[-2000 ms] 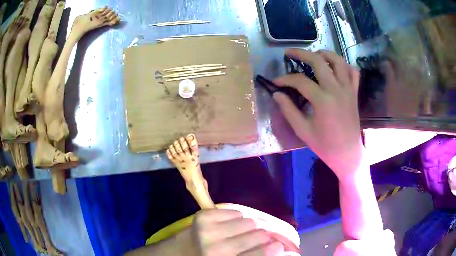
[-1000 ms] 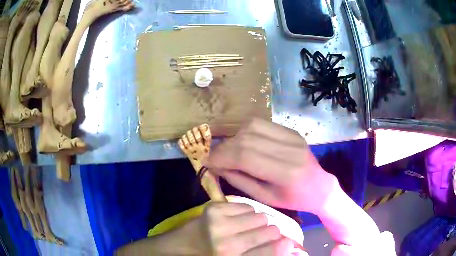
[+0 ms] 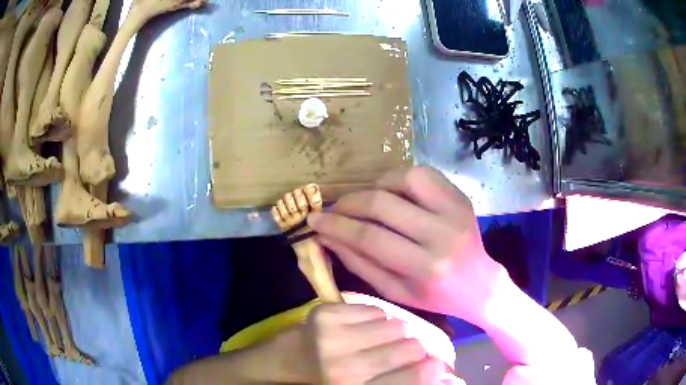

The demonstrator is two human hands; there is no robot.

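Observation:
A tan figure leg (image 3: 318, 269) points up from the lap, its toes at the cardboard's front edge. My left hand (image 3: 368, 342) is closed around its lower end. A black strap (image 3: 301, 233) lies across the foot, behind the toes. My right hand (image 3: 414, 237) pinches the strap at the foot's right side between thumb and fingers; part of the strap is hidden by the fingers. Spare black straps (image 3: 498, 119) lie in a tangled heap on the bench to the right.
A cardboard pad (image 3: 248, 165) bears a white glue cup (image 3: 313, 113) and several toothpicks (image 3: 323, 88). Tan legs (image 3: 94, 135) are piled left. A phone (image 3: 470, 26) lies at the back right, beside a metal cabinet (image 3: 624, 113). A person's purple clothing (image 3: 658, 259) shows far right.
My right hand has come from the strap heap to the foot with a black strap. The strap has moved from the ankle up to behind the toes. My left hand keeps its hold.

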